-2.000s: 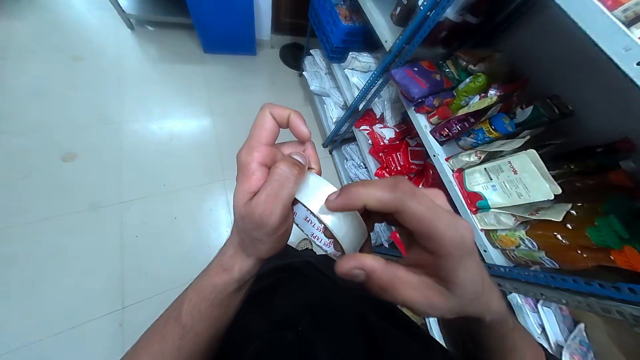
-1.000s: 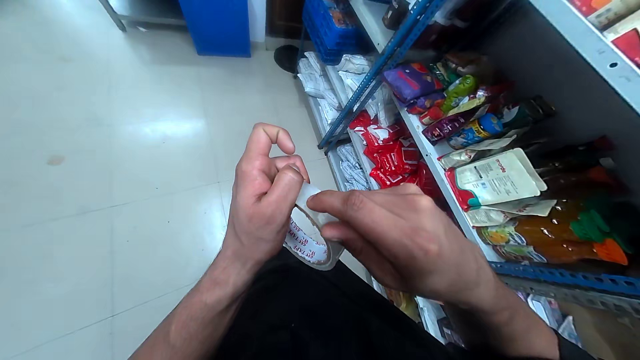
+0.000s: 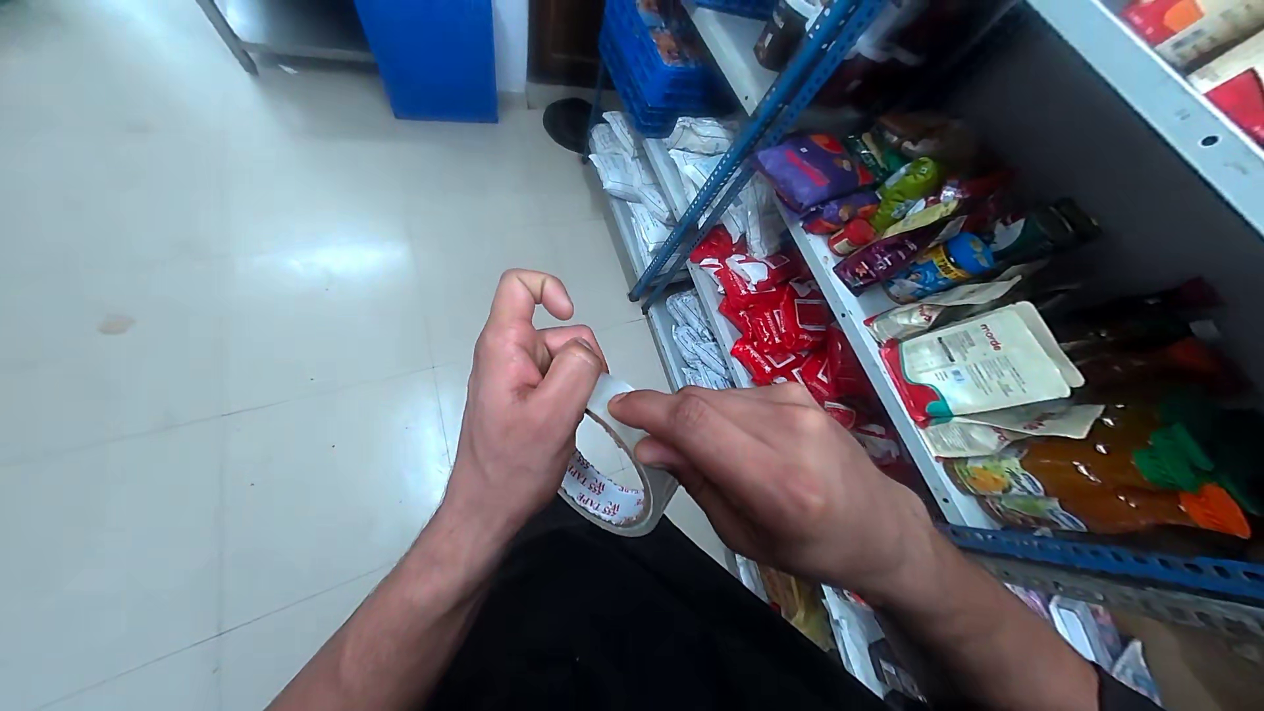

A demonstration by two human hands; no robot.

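Note:
A roll of clear adhesive tape (image 3: 652,491) with a printed cardboard core is between my hands at the middle of the view. My left hand (image 3: 528,395) grips its upper left side between thumb and fingers, with the index finger raised and curled. My right hand (image 3: 760,474) is at the roll's right side, its index fingertip on the tape's outer face and its thumb close beneath. Whether the right fingers pinch a loose end of tape cannot be seen. The other right fingers are curled and partly hidden.
To the right, a blue metal shelf post (image 3: 760,148) borders shelves with a white pouch (image 3: 987,360), red packets (image 3: 780,321) and bottles (image 3: 1106,474). Blue crates (image 3: 652,74) stand beyond. Tiled floor (image 3: 237,296) extends left, with a blue panel (image 3: 430,59) and a metal table behind.
My right thumb and index finger have come closer together at the tape roll, from a wider spread two seconds ago. The roll has turned in my left hand.

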